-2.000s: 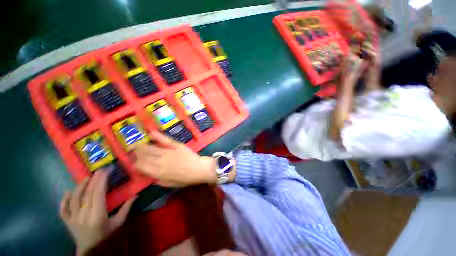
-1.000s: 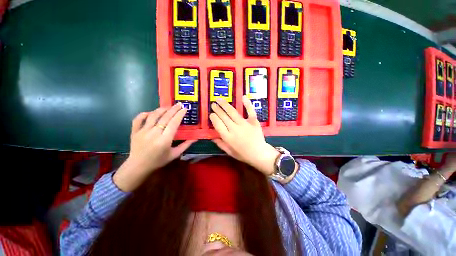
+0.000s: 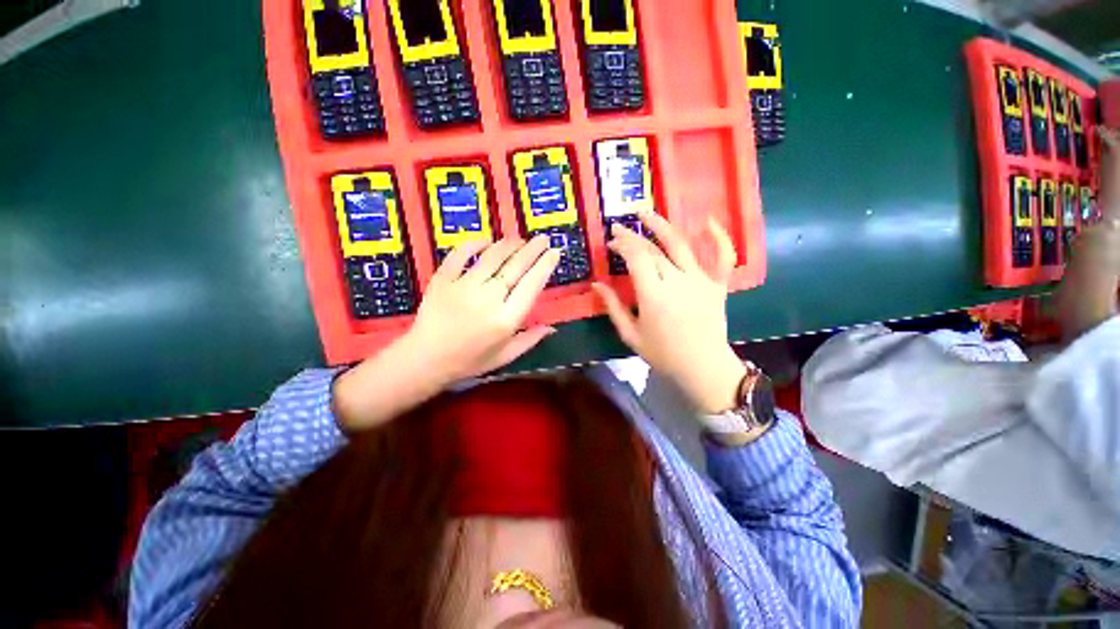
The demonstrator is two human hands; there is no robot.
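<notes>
A red tray [image 3: 501,133] with two rows of pockets holds black keypad phones with yellow surrounds. The back-row phones [image 3: 529,62] have dark screens. The front-row phones [image 3: 372,242] have lit screens, three blue and the rightmost one [image 3: 624,184] whitish. My left hand [image 3: 477,304] lies over the second and third front-row phones, fingertips on their keypads. My right hand [image 3: 674,293] has its fingertips on the keypad of the rightmost front-row phone. Neither hand lifts a phone. The rightmost pocket [image 3: 695,191] of each row is empty.
A loose phone [image 3: 763,84] lies on the green bench [image 3: 860,160] right of the tray. Another red tray of phones [image 3: 992,168] is at the far right. A co-worker's pale sleeve [image 3: 909,399] and hand are beside it.
Both hands have moved rightward along the front row. The third front-row screen has turned from white and coloured to blue, the fourth from coloured to whitish. The tray appears shifted left as the view moved.
</notes>
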